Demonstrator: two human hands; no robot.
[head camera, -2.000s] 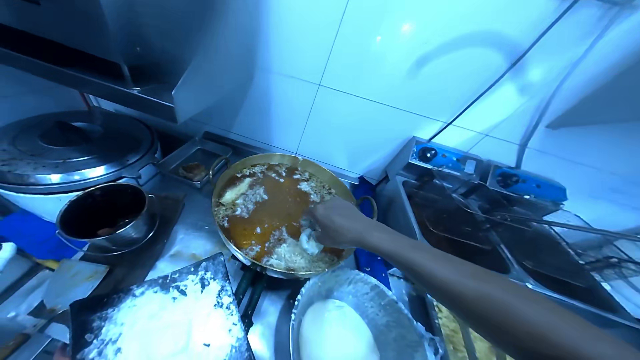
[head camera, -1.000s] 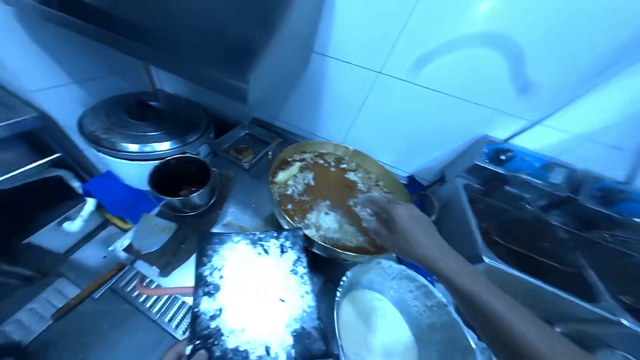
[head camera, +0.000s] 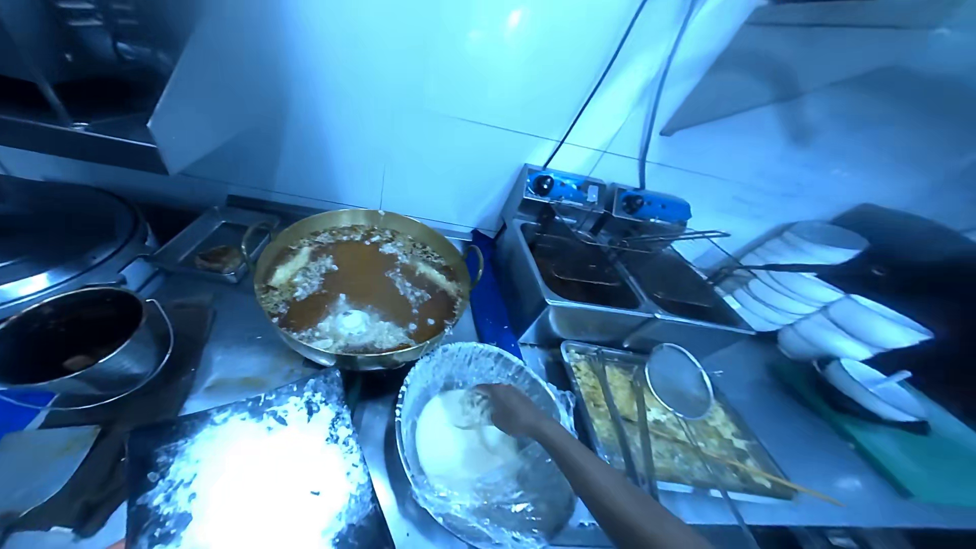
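Observation:
My right hand (head camera: 499, 412) is down in a metal bowl (head camera: 408, 446) lined with clear plastic film, its fingers in pale batter (head camera: 457, 450). The fingertips are partly hidden, so their grip is unclear. Behind the bowl, a wide brass-coloured pan (head camera: 366, 217) holds brown bubbling oil (head camera: 366, 282) with pieces frying round its sides. Left of the bowl lies a dark tray (head camera: 145, 457) heaped with white flour (head camera: 263, 480). Of my left hand only a sliver (head camera: 117, 544) shows at the bottom edge by the tray; its fingers cannot be made out.
A twin deep fryer (head camera: 587, 313) stands right of the pan. In front of it, a tray of fried food (head camera: 732, 450) holds tongs (head camera: 644, 427) and a round strainer (head camera: 679, 381). White bowls (head camera: 808, 305) are stacked farther right. A pot of dark liquid (head camera: 114, 374) stands at left.
My right hand has moved from the pan of oil to the batter bowl in front of it. The view has turned to the right since one second ago.

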